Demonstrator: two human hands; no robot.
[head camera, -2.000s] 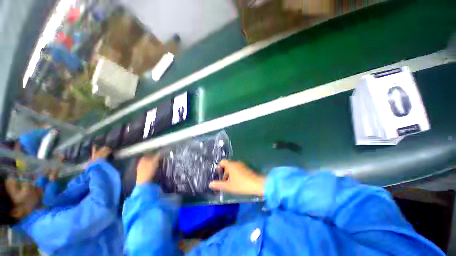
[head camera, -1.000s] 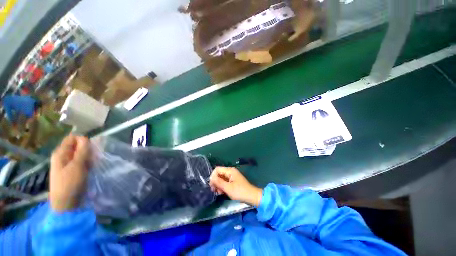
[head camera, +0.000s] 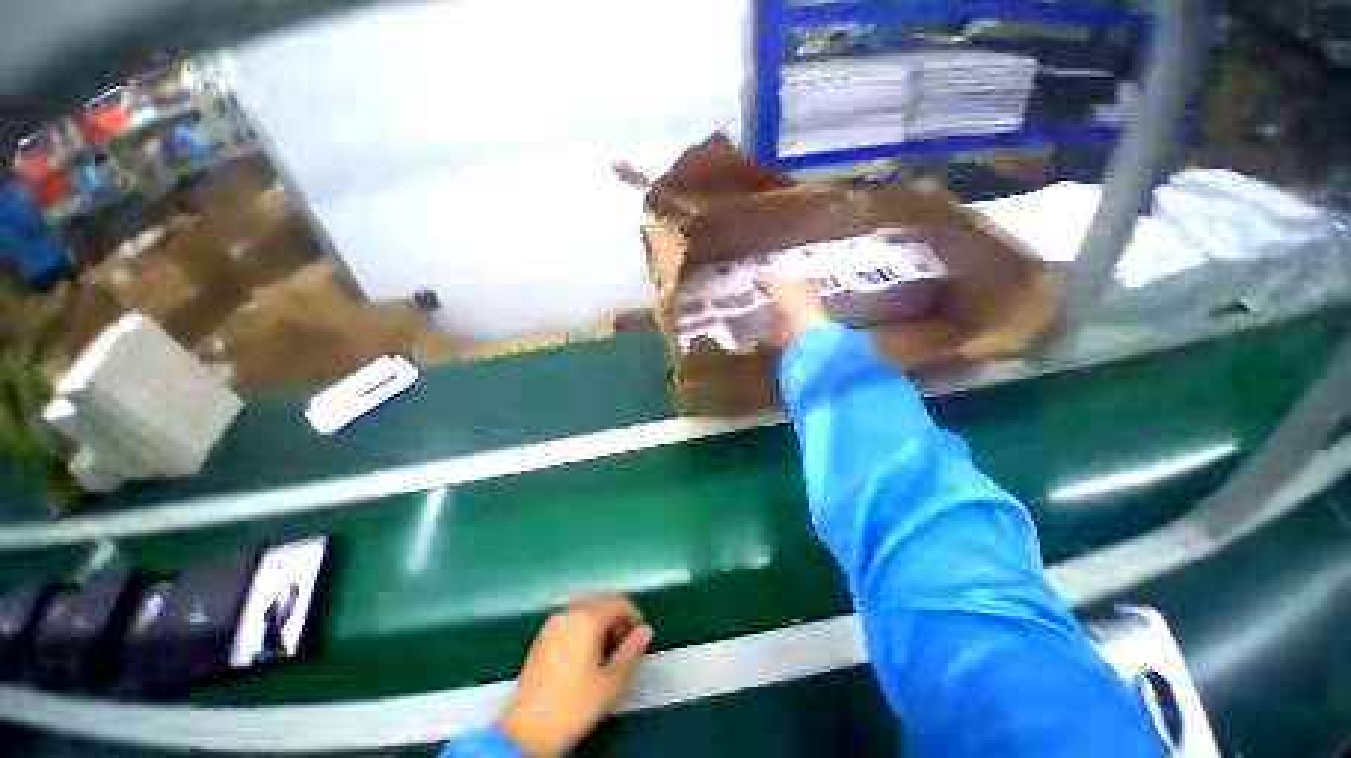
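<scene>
My right hand (head camera: 796, 308) reaches across the belt into an open, torn brown carton (head camera: 993, 289). It is at the rows of white printed stock (head camera: 874, 277); its fingers are blurred, and I cannot tell whether they grip any. My left hand (head camera: 578, 674) is curled over the near guide rail, with nothing visible in it. A stack of white inserts with a black band picture (head camera: 1163, 674) lies at the lower right, partly hidden by my right sleeve.
Black boxes (head camera: 185, 607) stand in a row on the green belt (head camera: 489, 555) at the left, the end one bearing a printed insert (head camera: 279, 600). Beyond are a white slim object (head camera: 363, 393) and a white block (head camera: 141, 400). A grey post (head camera: 1133, 193) rises at the right.
The view has swung up toward the carton. My right hand has moved from the poly bag into the carton. My left hand has let go of the bag, which is out of view.
</scene>
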